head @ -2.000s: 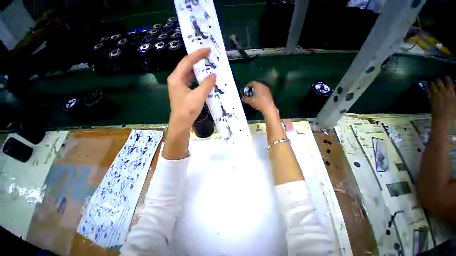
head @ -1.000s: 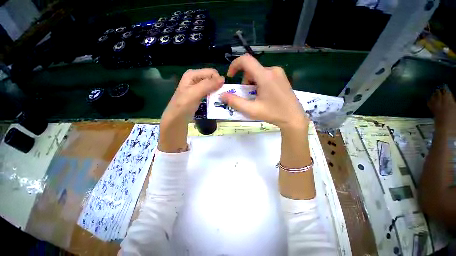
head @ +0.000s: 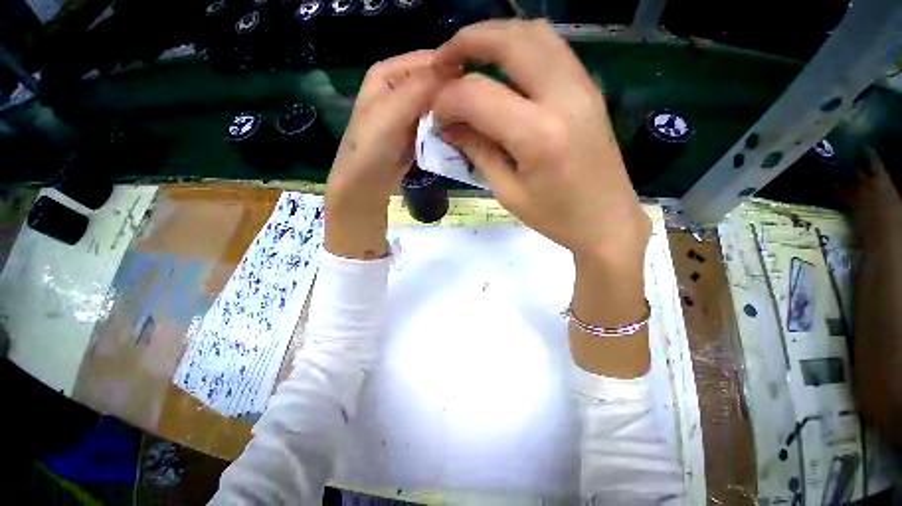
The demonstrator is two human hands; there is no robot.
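Note:
My right hand holds a white label backing strip with dark marks; most of the strip is hidden behind the hand. My left hand is raised beside it, its fingertips meeting the right hand's fingers at the strip's upper end. Whether a sticker is between the fingertips is too small to tell. A black cylindrical unit stands upright below the hands at the bench's back edge, its top partly covered by the strip and left hand.
Spare sticker sheets lie on the brown board at left. Black units stand on the green belt; another lies on its side at far left. A white post rises at right. Another person's arm is at the right edge.
My right hand went from the belt to holding the strip, which my left hand held earlier. Both hands are now higher in view and close together. The view has tilted downward.

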